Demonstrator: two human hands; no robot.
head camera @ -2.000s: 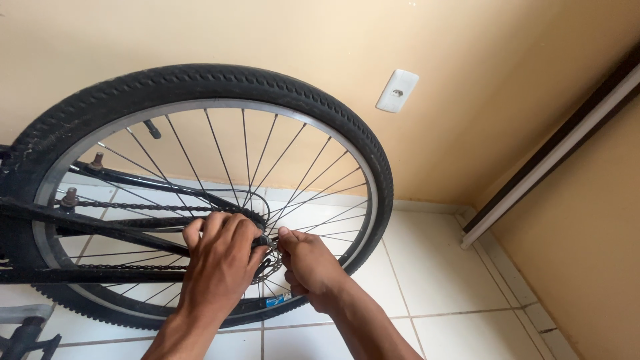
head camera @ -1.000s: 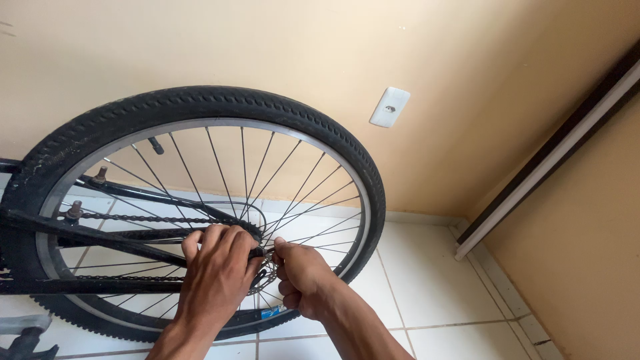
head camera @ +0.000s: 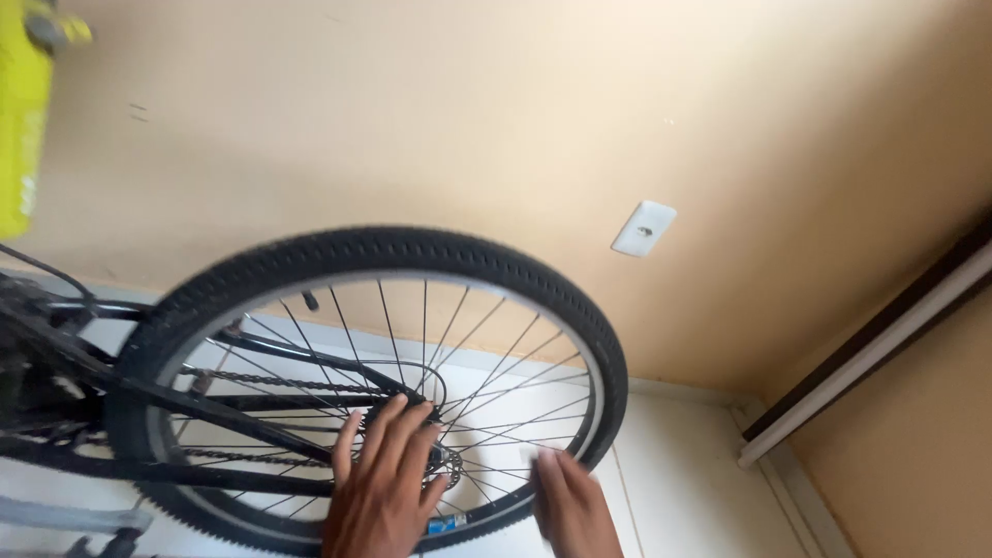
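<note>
A bicycle's rear wheel (head camera: 387, 252) with a black knobbly tyre stands by the wall, joined to a black frame (head camera: 225, 418). Over the hub and the frame's rear end lies my left hand (head camera: 384, 484), fingers spread, hiding part of the hub. A toothed disc rotor (head camera: 452, 469) shows just right of those fingers. My right hand (head camera: 570, 500), blurred, is near the tyre's lower right side with thumb and fingertips together; a small pale blur shows at the tips, and I cannot tell whether it is a held part. The chain (head camera: 287, 381) runs left from the sprockets.
A white wall socket (head camera: 644, 229) is above right of the wheel. A dark and white pole or rail (head camera: 868, 349) leans down at the right. Something bright yellow (head camera: 19, 124) hangs into view at the upper left. A grey part (head camera: 70, 515) lies lower left.
My right hand has moved away from the hub, to the right. My left hand has stayed at the hub, its fingers now more spread. The view has tilted up.
</note>
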